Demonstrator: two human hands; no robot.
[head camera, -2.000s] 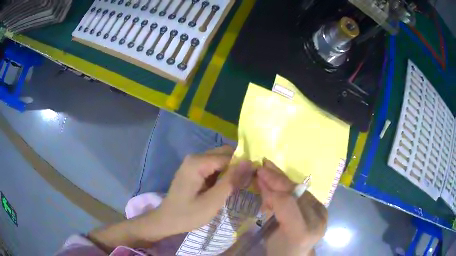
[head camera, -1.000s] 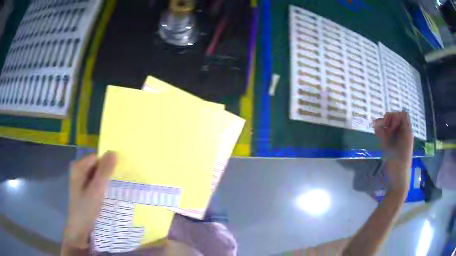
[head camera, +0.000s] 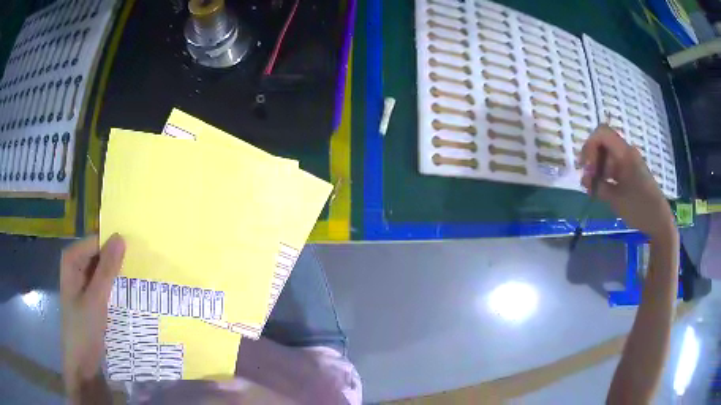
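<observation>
My left hand (head camera: 91, 289) holds several yellow label sheets (head camera: 198, 213) by their left edge, thumb on top. The sheets are fanned, with rows of narrow white labels on their lower part and right side. My right hand (head camera: 620, 178) is over the near right part of a white foam tray (head camera: 506, 180) of brown dumbbell-shaped parts. Its fingers are closed around a thin dark pen (head camera: 586, 213), which points down past the bench edge; the fingertips are blurred. A small shiny label-like piece (head camera: 549, 169) lies on the tray close to this hand.
A second foam tray (head camera: 632, 103) adjoins on the right. Another tray (head camera: 39, 183) lies at the left. A silver fixture nest (head camera: 215, 39) and red wire are on the black mat (head camera: 158, 79). A small white stick (head camera: 386, 115) lies beside the blue tape.
The hands have moved apart from working together at the sheets. My left hand keeps the sheets; my right hand has moved far right to the foam trays. The view has swung right.
</observation>
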